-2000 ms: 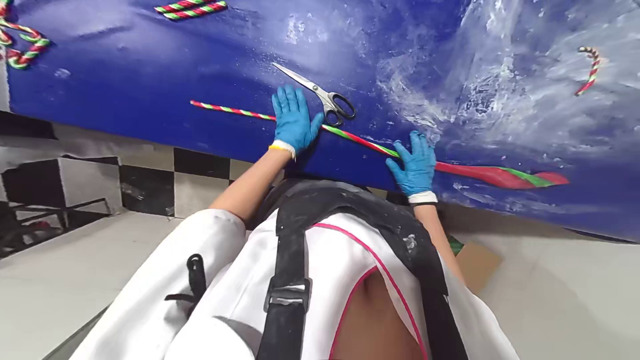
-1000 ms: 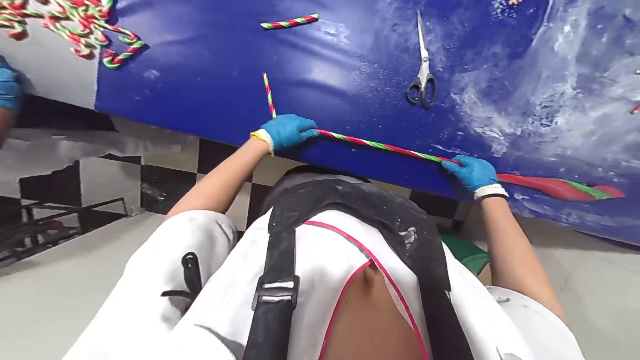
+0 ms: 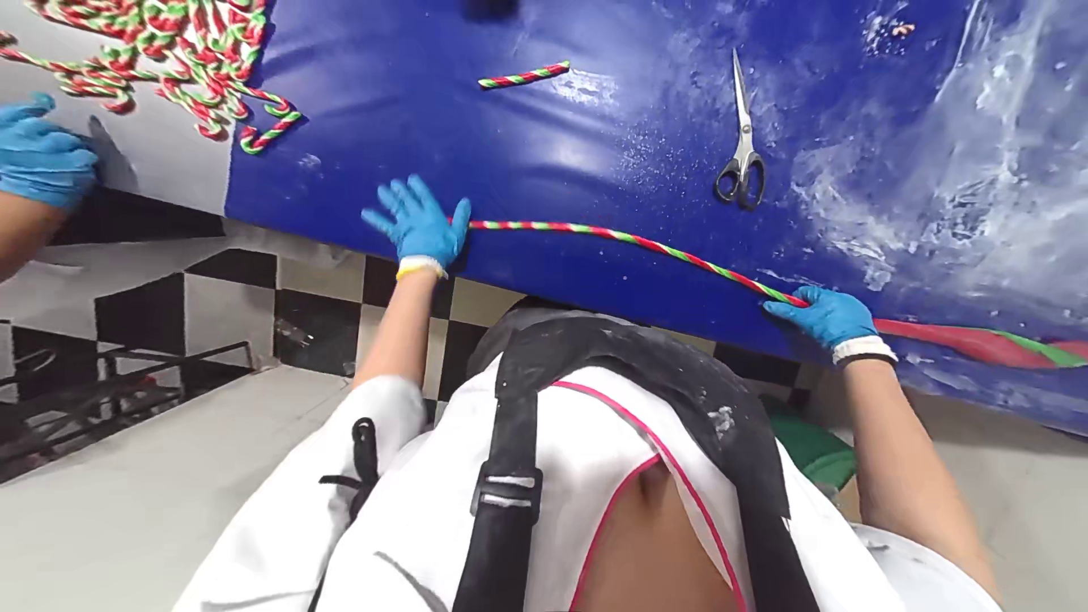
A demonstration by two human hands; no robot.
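Note:
A thin twisted candy rope (image 3: pixel 612 234), striped red, green and white, lies along the near part of the blue table cover. My left hand (image 3: pixel 422 223), in a blue glove, rests flat with fingers spread over the rope's left end, which it hides. My right hand (image 3: pixel 823 316), also gloved, is closed around the rope farther right. Beyond that hand the rope widens into a thick red and green strip (image 3: pixel 986 340) that runs out of view. Scissors (image 3: pixel 745 140) with black handles lie above the rope, their tips pointing away from me.
A short striped candy stick (image 3: pixel 524 76) lies farther back. At the upper left is a heap of striped candy canes (image 3: pixel 170 51) on a white surface. Another person's gloved hand (image 3: pixel 42 153) is beside it. White powder smears (image 3: pixel 977 170) cover the right of the table.
The view has shifted left. My left hand, closed on the rope a second ago, is now spread flat. The bent-up left end of the rope no longer shows. The other person's hand has come farther into view.

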